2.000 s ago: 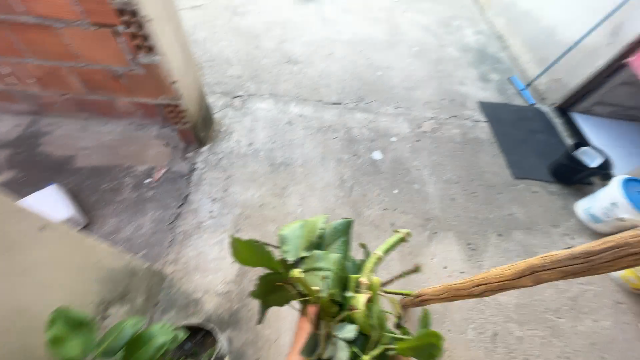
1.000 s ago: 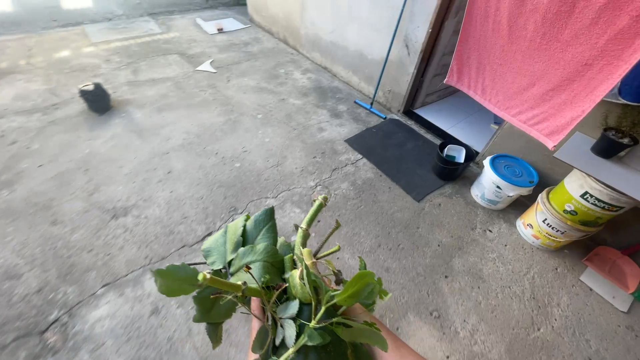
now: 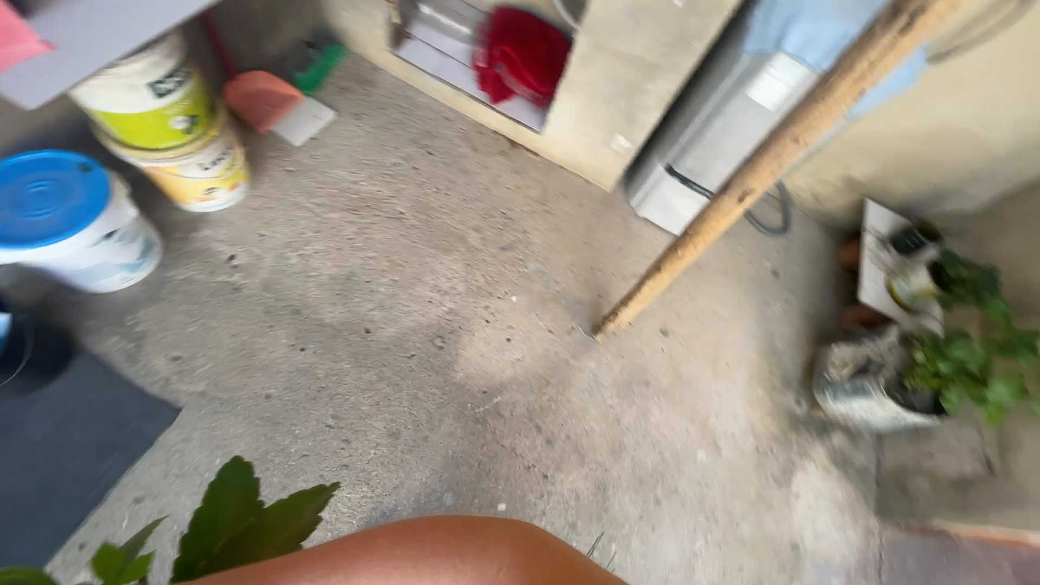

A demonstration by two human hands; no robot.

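Observation:
A bare forearm (image 3: 422,548) crosses the bottom edge of the head view; neither of my hands shows, and which arm it is I cannot tell. Beside it at the lower left, green serrated leaves (image 3: 236,520) stick up into view, with their stems and whatever holds them out of frame. A long wooden pole (image 3: 731,195) slants from the top right down to the concrete floor near the middle.
Stacked paint buckets (image 3: 195,154), a bucket with a blue lid (image 3: 53,199) and a dark mat (image 3: 73,447) are on the left. An orange dustpan (image 3: 262,99) lies near the wall. A grey appliance (image 3: 715,130) stands behind the pole. Potted plants (image 3: 877,382) are at the right.
The view has swung far to the right. The leafy bunch, in the hands at lower centre a second ago, now shows only as leaf tips at the lower left.

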